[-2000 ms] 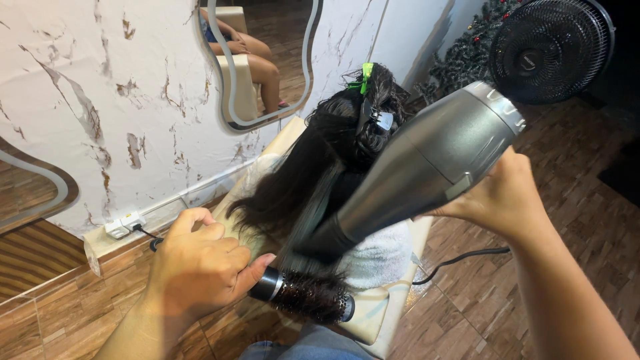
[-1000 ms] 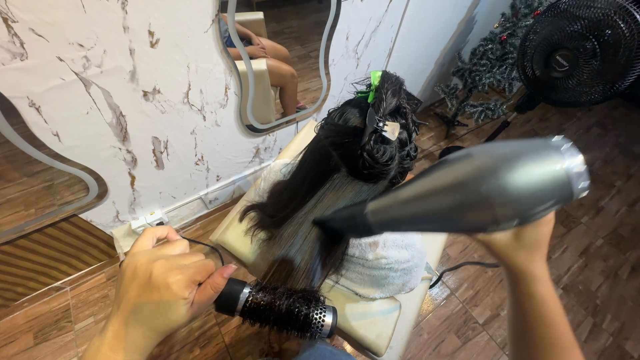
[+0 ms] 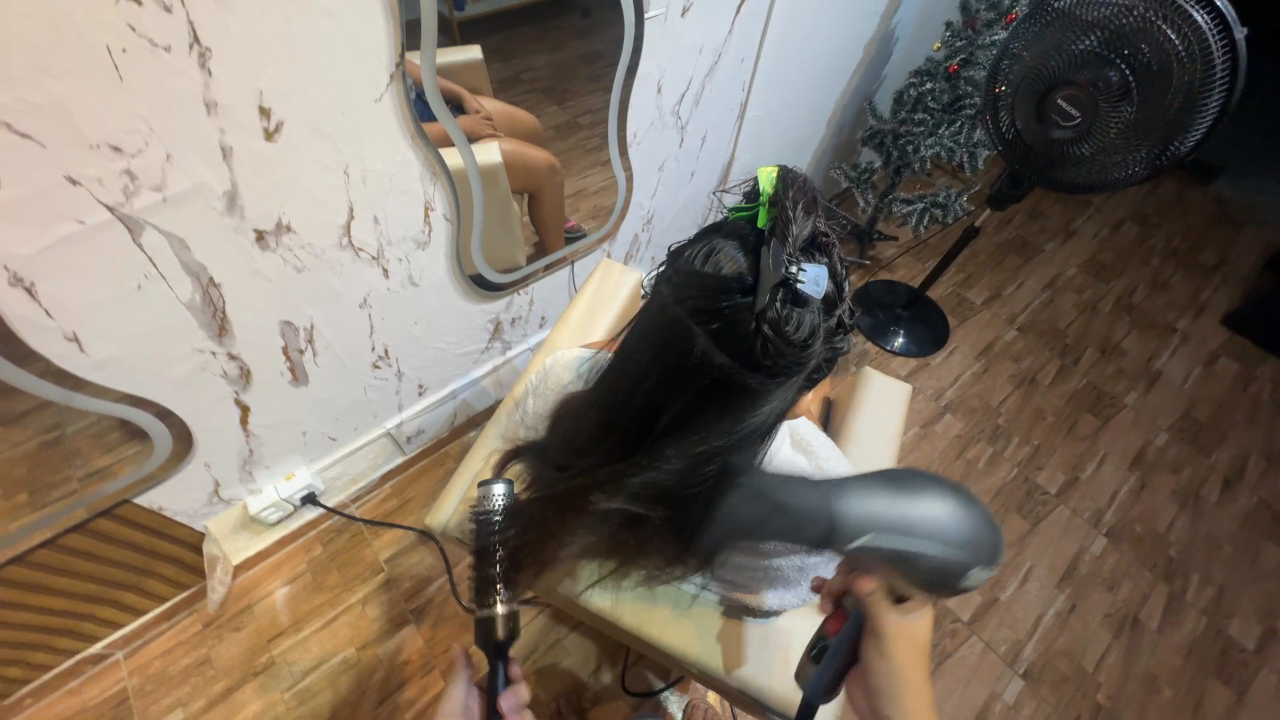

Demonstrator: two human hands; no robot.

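My left hand [image 3: 484,690] grips the handle of a round metal-barrel hairbrush [image 3: 494,550], held upright at the left edge of the hair ends. In my right hand [image 3: 885,640] is a grey hair dryer [image 3: 910,525], blurred, its dark nozzle pointing left at the lower lengths of hair. A seated person's long dark hair [image 3: 660,390] hangs over the chair back [image 3: 690,625]. On top of the head, the upper hair is pinned with a green clip [image 3: 767,197] and a pale blue clip [image 3: 810,280]. A white towel [image 3: 790,575] lies around the shoulders.
A black pedestal fan [image 3: 1110,100] and a tinsel tree [image 3: 930,130] stand at the back right. Wavy mirrors [image 3: 590,120] hang on the left wall, one reflecting a seated person's legs. A plug and cord [image 3: 400,525] run from an outlet [image 3: 285,495] near the floor.
The round brush has turned from lying sideways under the hair to upright at its left edge. The dryer has moved lower and its nozzle has dropped toward the hair ends.
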